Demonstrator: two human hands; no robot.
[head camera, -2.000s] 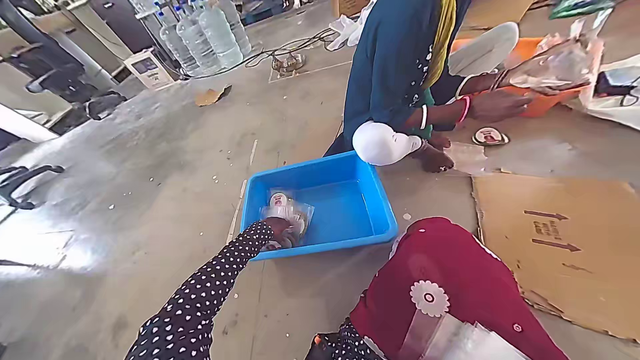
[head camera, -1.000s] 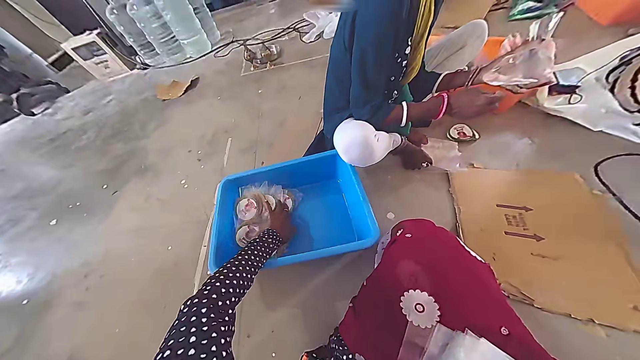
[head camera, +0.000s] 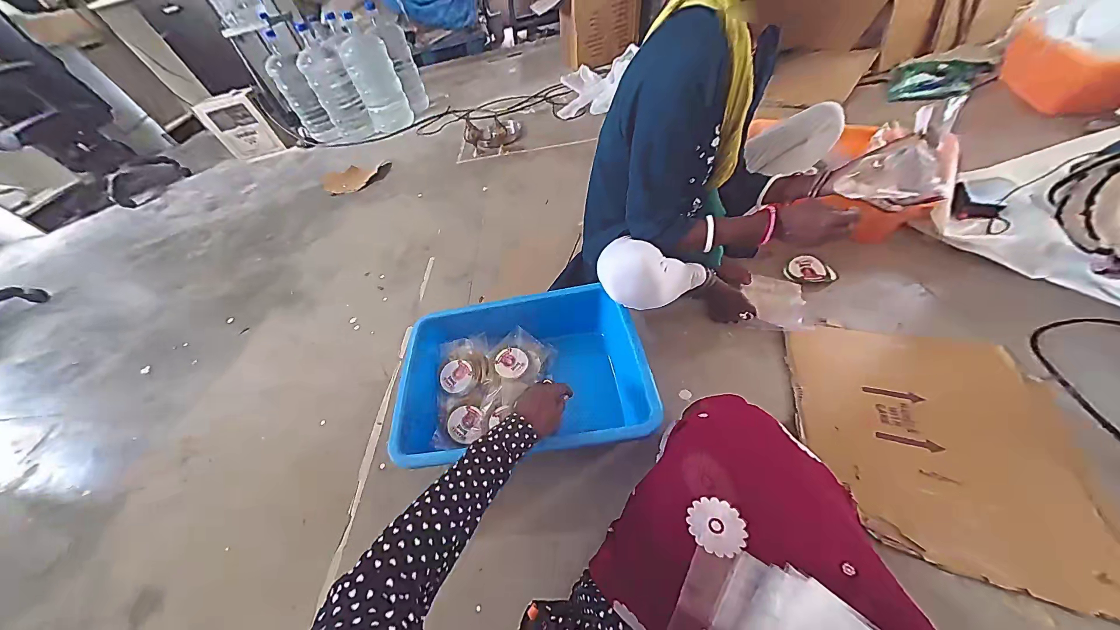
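My left hand (head camera: 544, 407) reaches into a blue plastic tub (head camera: 525, 452), at the right edge of several clear packets with round printed labels (head camera: 458, 376). Its fingers touch or lie just beside the lower right packet; a grip cannot be made out. The packets lie together in the tub's left half. At the bottom edge, only a small part of my right hand (head camera: 532, 615) shows beside a dark dotted sleeve, and its fingers are mostly hidden. Clear plastic bags (head camera: 770, 599) rest on the maroon cloth over my leg.
Beyond the tub a co-worker (head camera: 665, 131) sits, handling clear plastic over an orange tub (head camera: 884, 219). A round labelled item (head camera: 809, 269) lies on the floor near them. Flattened cardboard (head camera: 945, 455) is at right. Large water bottles (head camera: 372, 79) and cables stand or lie at the back.
My left hand has moved right from over the packets in the tub. The packets now lie more spread out, their round labels in plain view.
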